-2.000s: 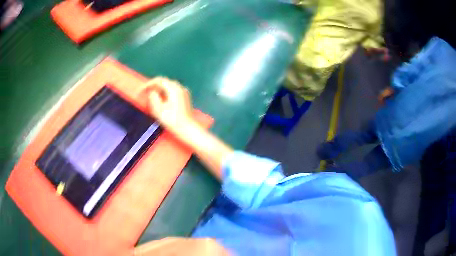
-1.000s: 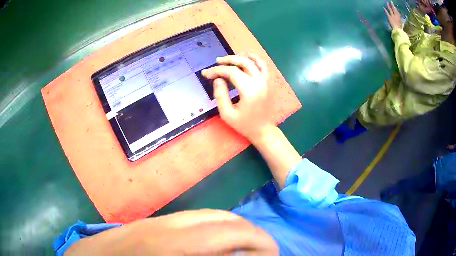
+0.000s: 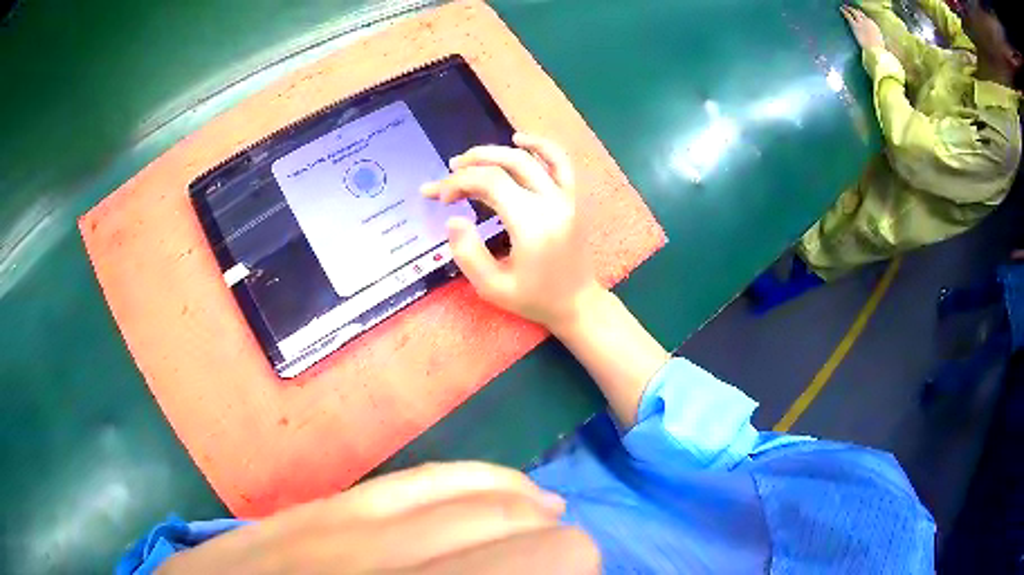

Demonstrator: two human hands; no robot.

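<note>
A black-bezelled tablet (image 3: 253, 298) lies on an orange-red foam tray (image 3: 371, 421). Its screen shows a pale pop-up dialog (image 3: 393, 213) with a round blue symbol and text lines over a dark background. A small white tab is at the tablet's left short edge. My right hand (image 3: 522, 230) is over the tablet's right part, fingers spread and curved, holding nothing. Its index fingertip is at the dialog's right side; whether it touches the glass I cannot tell. My left hand (image 3: 416, 528) is large at the bottom edge, fingers close together, its underside hidden.
The tray is on a shiny green work surface (image 3: 719, 67) with bright reflections. A person in a yellow smock (image 3: 943, 146) is at the upper right, a hand on the surface. Grey floor with a yellow line (image 3: 842, 348) is at the right. Dark blue clothing shows at the right edge.
The pale dialog has replaced the white column page seen one second ago. My right hand has shifted slightly left. Two seconds ago it was at the tray's edge and the view was turned differently.
</note>
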